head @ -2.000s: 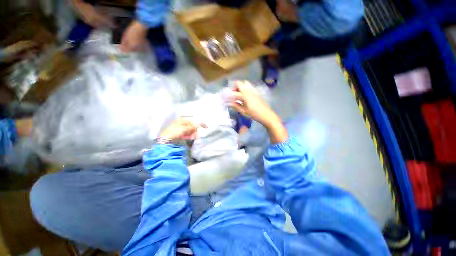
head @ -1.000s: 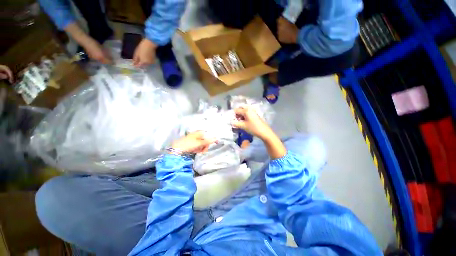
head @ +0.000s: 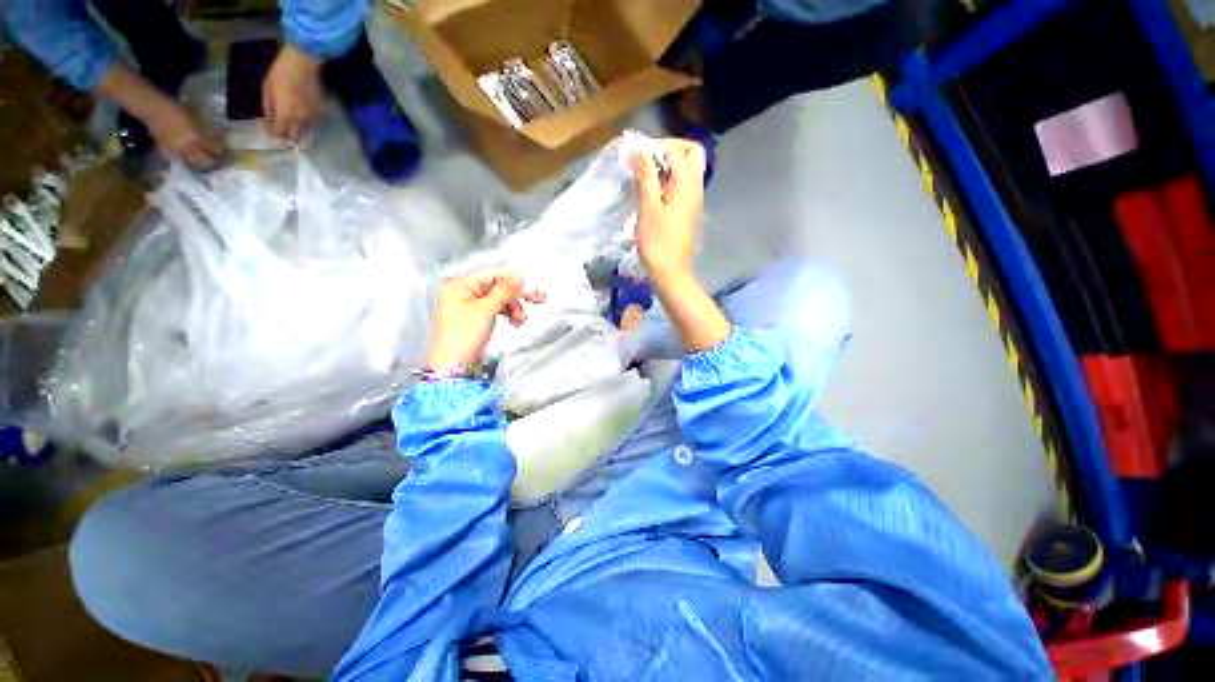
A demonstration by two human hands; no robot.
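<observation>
My right hand (head: 669, 200) is raised ahead and pinches the end of a clear poly bag (head: 586, 213), which stretches down toward my left hand. My left hand (head: 476, 317) is beside the lower part of the bag, fingers partly curled; whether it holds anything is unclear. An inner pack of parts (head: 553, 360) in clear plastic lies between my legs, on a pale smooth pad (head: 573, 433). A large puffed clear liner (head: 253, 320) fills the floor on the left, touching the area near my left hand.
An open carton (head: 586, 127) ahead holds several white parts (head: 540, 83). Co-workers' hands (head: 291, 93) are at the liner's far edge, near a dark flat rectangle (head: 248, 80). More white parts (head: 29, 237) lie far left. Blue racking (head: 1013, 307) with red bins stands right, behind yellow-black tape.
My right hand has moved forward and up, pulling the bag out long. My left hand has drawn away from the pack, its fingers more visible. The view has shifted, with a round item on red now at lower right.
</observation>
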